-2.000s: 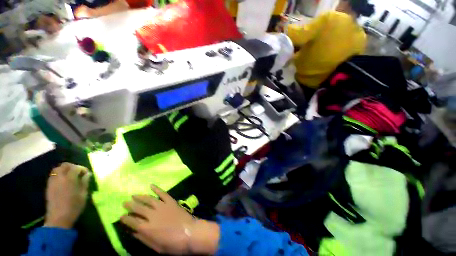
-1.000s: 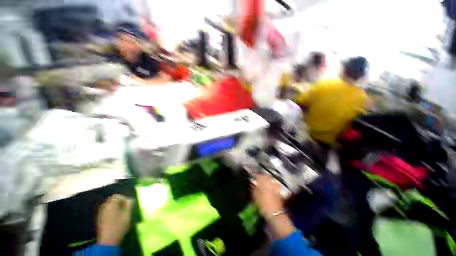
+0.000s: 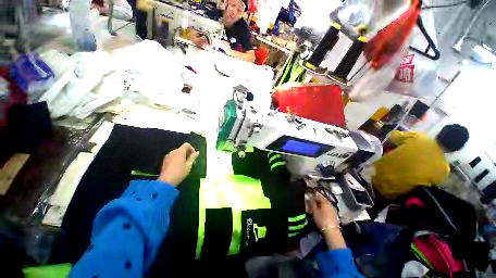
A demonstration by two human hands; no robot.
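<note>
The black panel (image 3: 117, 176) lies flat left of the needle area, with a short neon slit. My left hand (image 3: 178, 164) rests on it near its neon edge, fingers curled together; whether they pinch anything is unclear. The neon panel (image 3: 234, 190) with black blocks lies beside it, partly under the sewing machine (image 3: 293, 133). Below is a logo panel (image 3: 255, 231) with white lettering. A black piece with neon bars (image 3: 296, 223) lies at its right. My right hand (image 3: 323, 210) is right of the machine by dark looped items; its fingertips are small and blurred.
A grey accessory tray (image 3: 356, 190) stands right of the machine. A red folder (image 3: 312, 103) lies behind it. White fabric (image 3: 125, 73) is heaped at the back left. Dark and pink garments (image 3: 435, 252) pile at the right. A person in yellow (image 3: 413, 165) and another person (image 3: 236, 32) are beyond.
The view has shifted and now shows more of the left and back. My right hand has left the neon panel for the area right of the machine. My left hand stays on the black panel.
</note>
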